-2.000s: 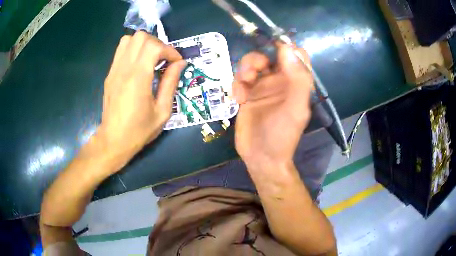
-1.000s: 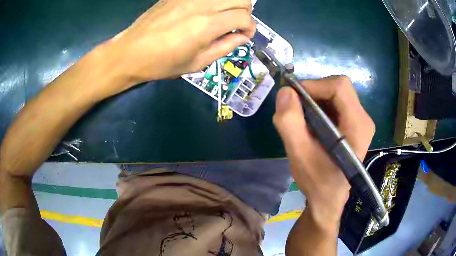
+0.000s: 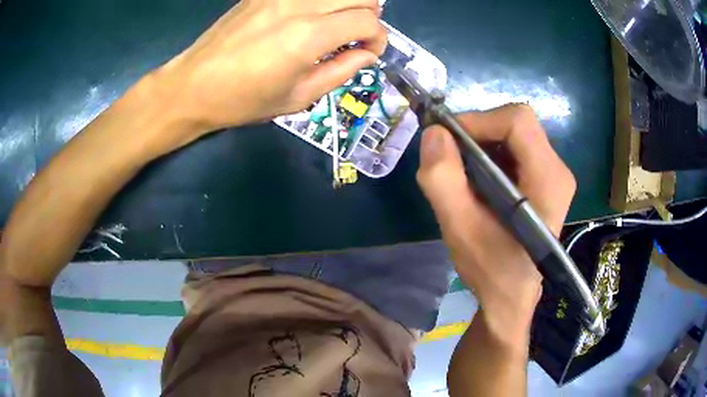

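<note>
The white power strip housing (image 3: 394,147) lies tilted on the dark green bench, with a green circuit board (image 3: 358,93) inside. Brass contact strips (image 3: 346,173) hang at its near edge beside a white wire. My left hand (image 3: 287,62) is over the upper left of the housing, fingers bent together; what its fingertips hold is hidden. My right hand (image 3: 496,178) holds the soldering iron (image 3: 496,186) like a pen, its tip inside the housing by my left fingertips. Whether the tip touches anything is hard to tell.
A clear fume extraction hood (image 3: 659,46) is at the upper right. Below it is a wooden tray (image 3: 622,147) with dark items. A black parts box (image 3: 558,341) with gold pieces sits off the bench edge at the right. Wire offcuts (image 3: 108,239) lie at the left near the edge.
From two seconds ago, the iron swung round so its tip is in the housing, and the housing turned. Over the last second both hands and the housing have barely shifted.
</note>
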